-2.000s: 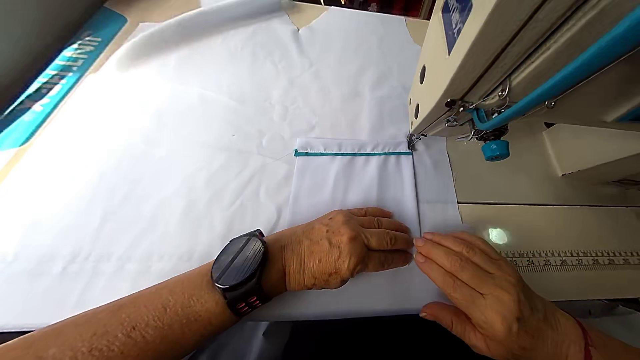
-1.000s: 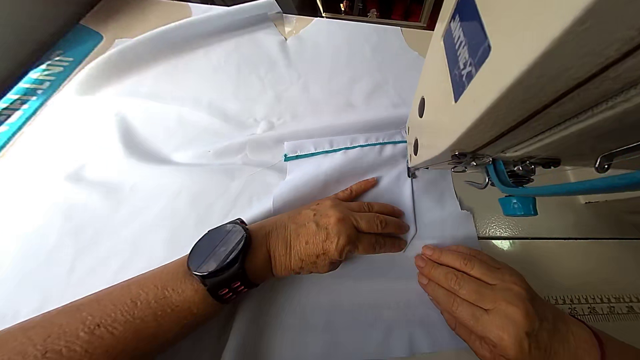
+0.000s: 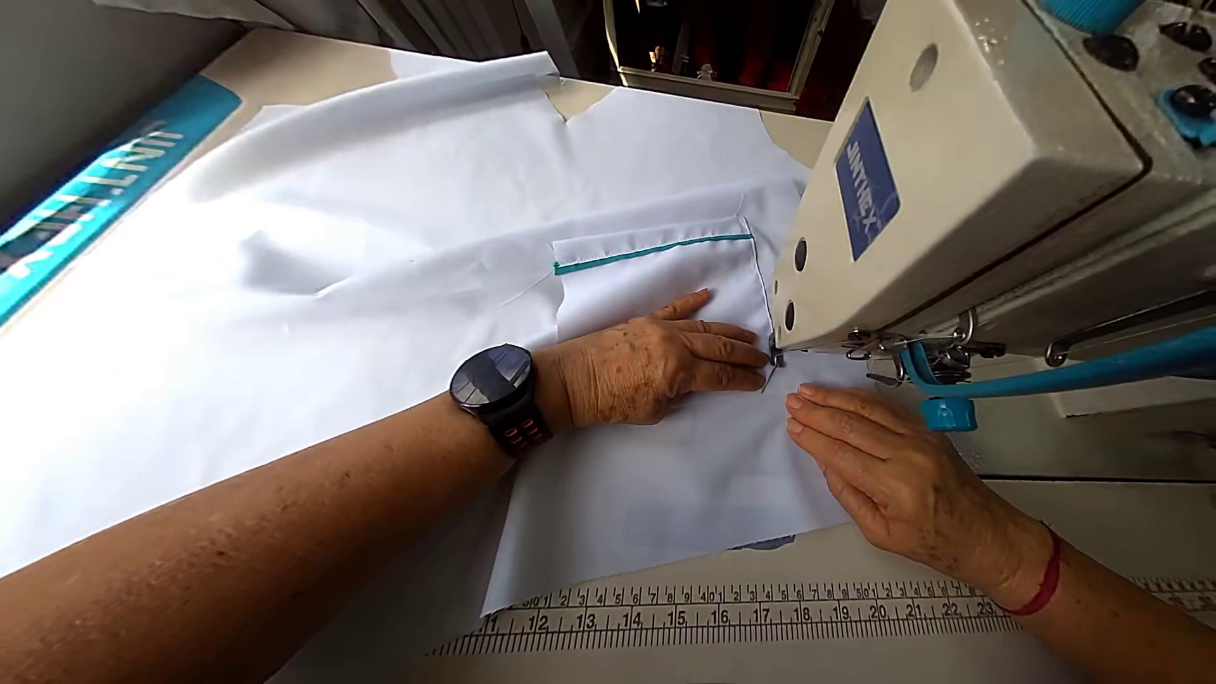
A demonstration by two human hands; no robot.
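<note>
White fabric (image 3: 380, 237) lies spread under the head of a sewing machine (image 3: 912, 171). On it sits a white pocket piece (image 3: 617, 299) with a teal trim strip (image 3: 655, 251) across its top. My left hand (image 3: 665, 369) presses flat on this piece, fingertips just left of the presser foot (image 3: 776, 358), which is at the piece's side edge near a lower corner. My right hand (image 3: 883, 465) rests flat on the fabric to the lower right of the foot, fingers together. Neither hand grips anything. The needle tip cannot be made out.
A measuring scale (image 3: 722, 616) runs along the table's near edge, partly under my right wrist. A teal lever (image 3: 1073, 369) with a round knob hangs below the machine head at right. A teal strip (image 3: 114, 180) lines the table's far left edge.
The fabric and pocket piece have moved away past the presser foot; the teal trim, earlier beside the foot, is now beyond it. My left hand's fingertips are now close to the foot. The view has shifted.
</note>
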